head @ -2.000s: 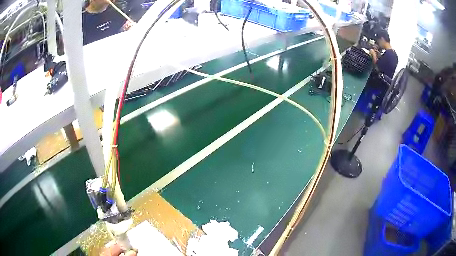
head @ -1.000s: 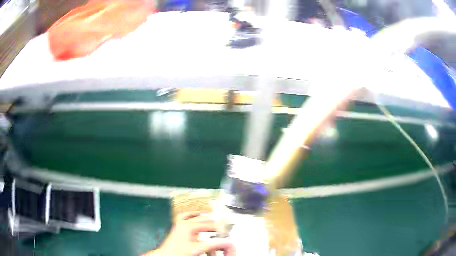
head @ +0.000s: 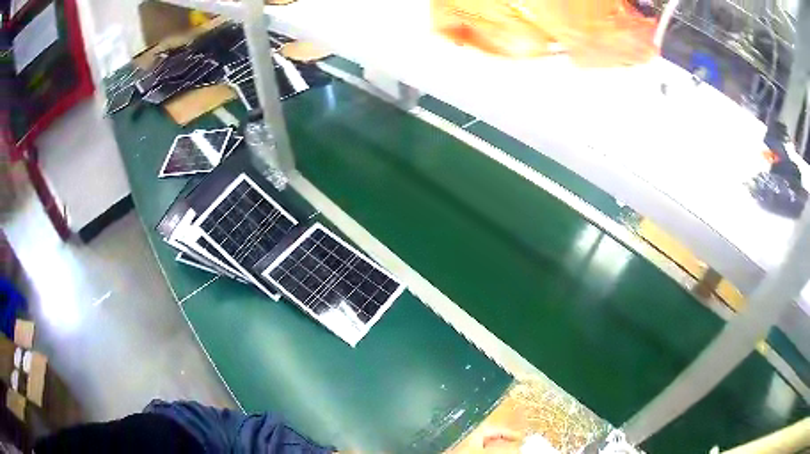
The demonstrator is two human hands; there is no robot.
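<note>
A framed solar panel point(head: 337, 282) with a black cell grid lies face up on the green bench, its upper-left side over a small fanned stack of panels point(head: 244, 222). Another small panel point(head: 197, 152) lies farther along the bench. A stained cardboard base point(head: 542, 410) is at the bottom edge, with part of the silvery dispensing head point(head: 613, 443) beside it. My left hand point(head: 484, 439) seems to show only as a sliver at the bottom edge, cut off; its grip is hidden. My right hand is out of the picture.
More dark panels point(head: 178, 75) lie at the bench's far end. A white post point(head: 266, 97) stands at the bench. The raised white shelf point(head: 568, 115) holds an orange-red bag point(head: 551, 27). A thick pale hose point(head: 728, 328) crosses at right. A dark blue sleeve point(head: 240, 432) shows at the bottom.
The view has swung left along the bench, bringing the panel stack near the middle. The dispensing head and left hand have shifted to the bottom edge, mostly out of the picture.
</note>
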